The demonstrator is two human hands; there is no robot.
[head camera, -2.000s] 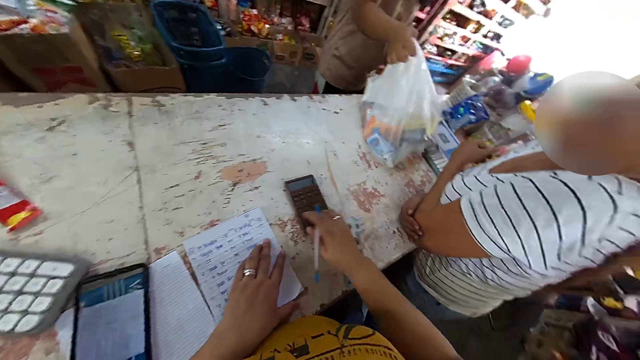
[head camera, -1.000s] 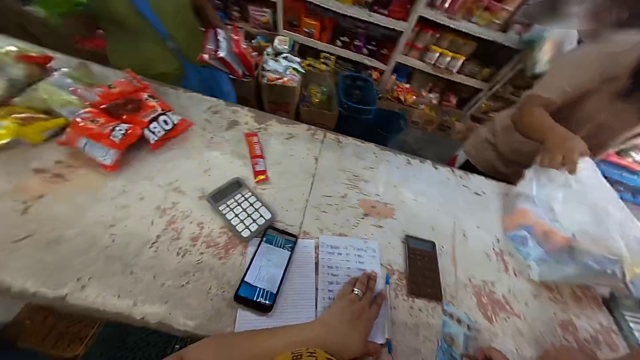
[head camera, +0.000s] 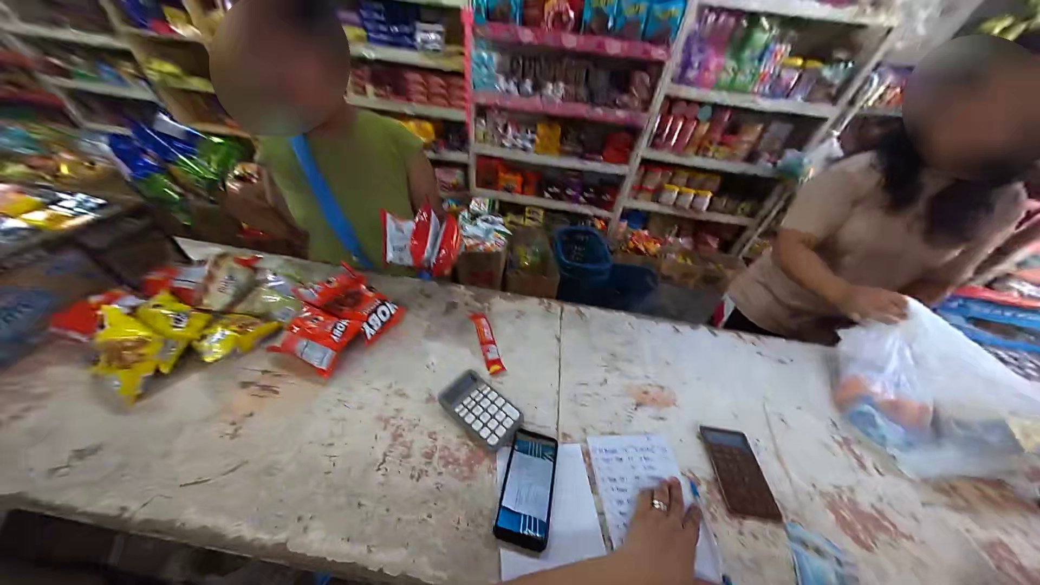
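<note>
My left hand (head camera: 662,528), with a ring on one finger, lies on a handwritten sheet (head camera: 630,459). A blue pen (head camera: 695,489) shows partly beside its fingers. My right hand is out of view. Left of the sheet are a plain paper (head camera: 573,504) and a smartphone (head camera: 526,491) with a lit screen, resting partly on it. The phone's top is close to a grey calculator (head camera: 481,409) with white keys. A brown calculator (head camera: 741,473) lies to the right of my hand. A light blue banknote-like paper (head camera: 816,554) is at the bottom edge.
Red snack packs (head camera: 337,321) and yellow snack packs (head camera: 150,333) lie on the worn counter (head camera: 341,439), with a small red packet (head camera: 487,344) nearer the middle. Across it, one person (head camera: 349,187) holds red packs; another (head camera: 877,236) grips a plastic bag (head camera: 918,390). Stocked shelves (head camera: 569,106) stand behind.
The view has swung left and up. My right hand, over the brown calculator with a pen two seconds ago, has left the view. My left hand stays on the written sheet.
</note>
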